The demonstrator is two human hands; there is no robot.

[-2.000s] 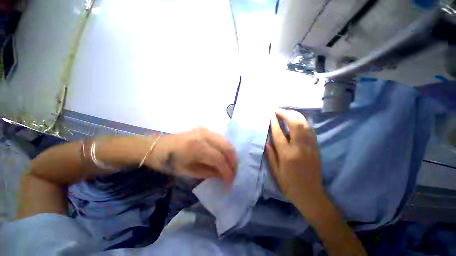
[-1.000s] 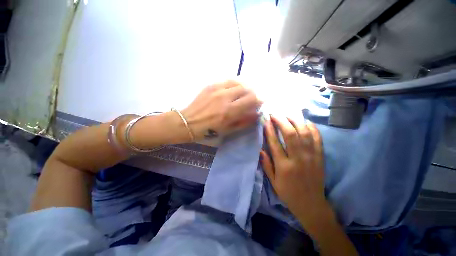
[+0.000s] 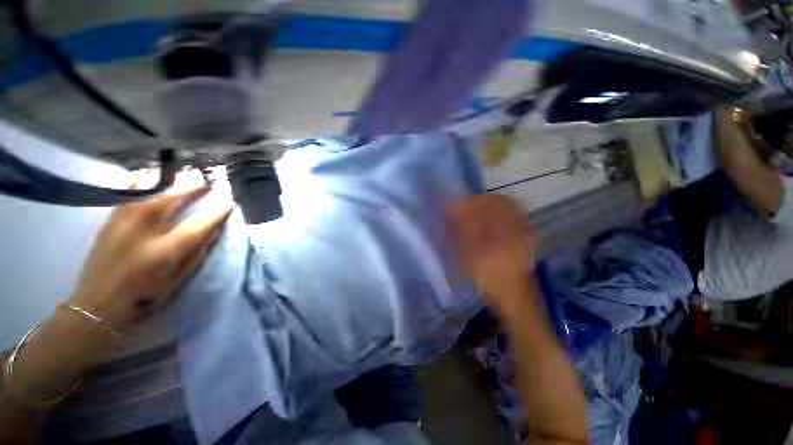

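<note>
Light-blue cloth (image 3: 348, 261) lies in loose folds under the sewing machine head (image 3: 348, 87), and its lower left part hangs over the table's front edge. My left hand (image 3: 143, 252) rests at the cloth's left side with fingers extended towards the needle area, where glare hides the fingertips. A dark grey block (image 3: 256, 189) hangs just right of these fingers. My right hand (image 3: 496, 239) is blurred at the cloth's right edge. Whether it grips the cloth cannot be told.
A purple cloth strip (image 3: 443, 65) hangs from the machine arm. A dark curved tube (image 3: 61, 187) runs in front of the head at left. A blue cloth pile (image 3: 622, 278) lies at right below the table. Another person's arm (image 3: 748, 165) shows at the far right.
The view has swung to the right, showing more of the machine and the neighbouring workstation. My right hand has left the needle area for the cloth's right edge. My left hand's fingers have extended.
</note>
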